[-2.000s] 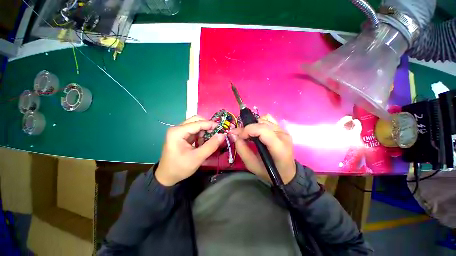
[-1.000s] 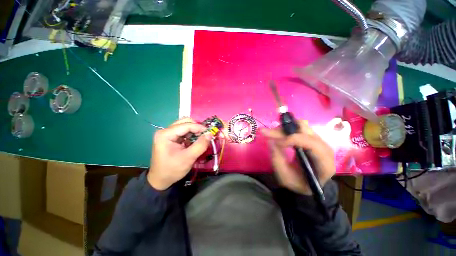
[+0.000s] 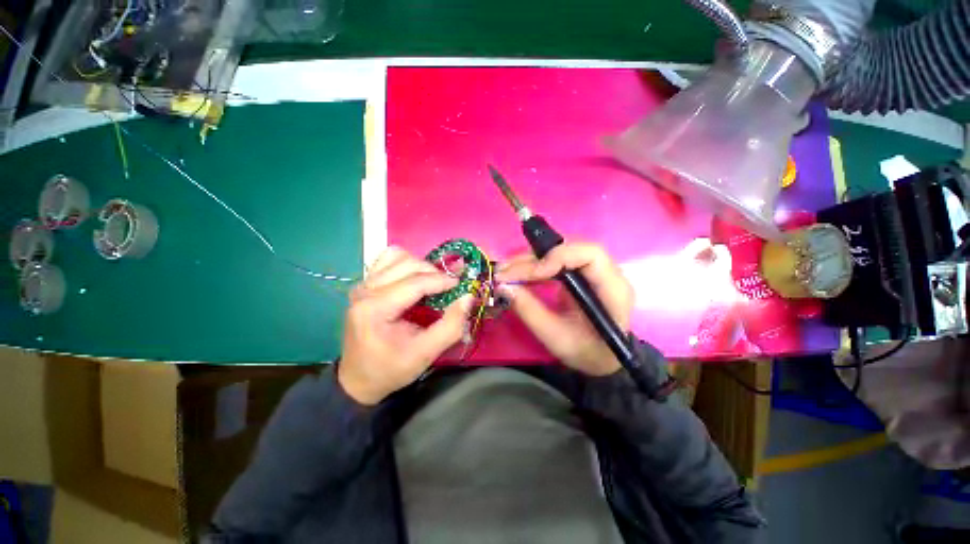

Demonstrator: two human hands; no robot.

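Note:
My left hand [image 3: 399, 319] holds the green ring circuit board [image 3: 442, 258] at its lower left, over the front of the pink-red sheet. Thin yellow, red and black lead wires [image 3: 475, 329] hang from the board. My right hand [image 3: 569, 308] holds the black soldering iron [image 3: 585, 301] in its grip, with the metal tip pointing up and left, away from the board. Its fingertips are at the wires on the board's right side. The stator is mostly hidden by the fingers. A thin solder wire [image 3: 239, 217] runs over the green mat to my left hand.
Several clear-sided stators [image 3: 126, 228] stand on the green mat at far left. A clear parts tray [image 3: 160, 53] is at upper left. The fume extractor hood [image 3: 713, 138] hangs at upper right. The round tip cleaner [image 3: 805, 261] and black soldering station [image 3: 893, 260] are at right. Cardboard boxes [image 3: 117, 425] stand below.
My right hand has come back left to the board with the iron. The board has turned, showing its green ring face. The stator seen lying on the sheet is now mostly covered.

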